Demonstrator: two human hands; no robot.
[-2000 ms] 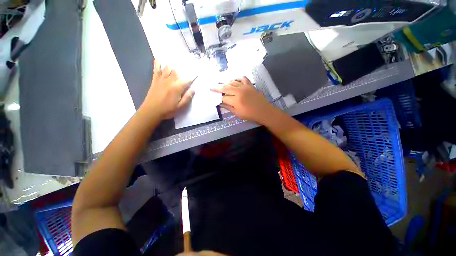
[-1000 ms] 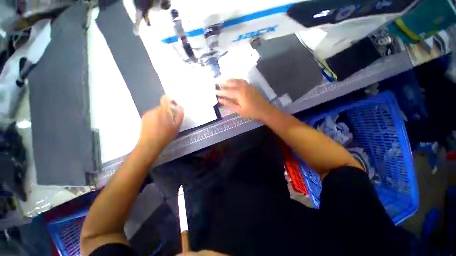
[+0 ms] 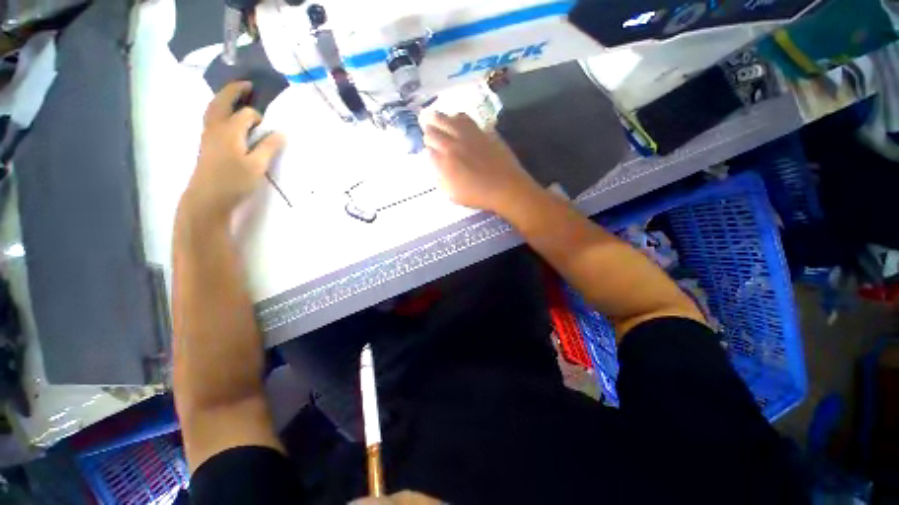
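The dark grey garment panel (image 3: 244, 71) lies bent at the upper left, left of the white sewing machine head (image 3: 513, 54). My left hand (image 3: 235, 143) is at its near edge, thumb and fingers apart; whether it grips the cloth is unclear. My right hand (image 3: 471, 163) is just right of the presser foot (image 3: 409, 128), fingers bent and fingertips close to it. Glare hides any cloth under the foot and what the fingers touch. The dark outline of the bed cover (image 3: 363, 209) shows between my hands.
A stack of small dark grey pieces (image 3: 562, 123) lies right of the needle, with a black rectangle (image 3: 683, 107) beyond. Long dark panels (image 3: 79, 217) lie far left. A measuring tape (image 3: 384, 266) runs along the table edge. A blue basket (image 3: 729, 266) stands lower right.
The panel has moved up and left, away from the table's front edge, uncovering the machine bed. My left hand has moved up and left; my right hand has moved slightly up towards the presser foot.
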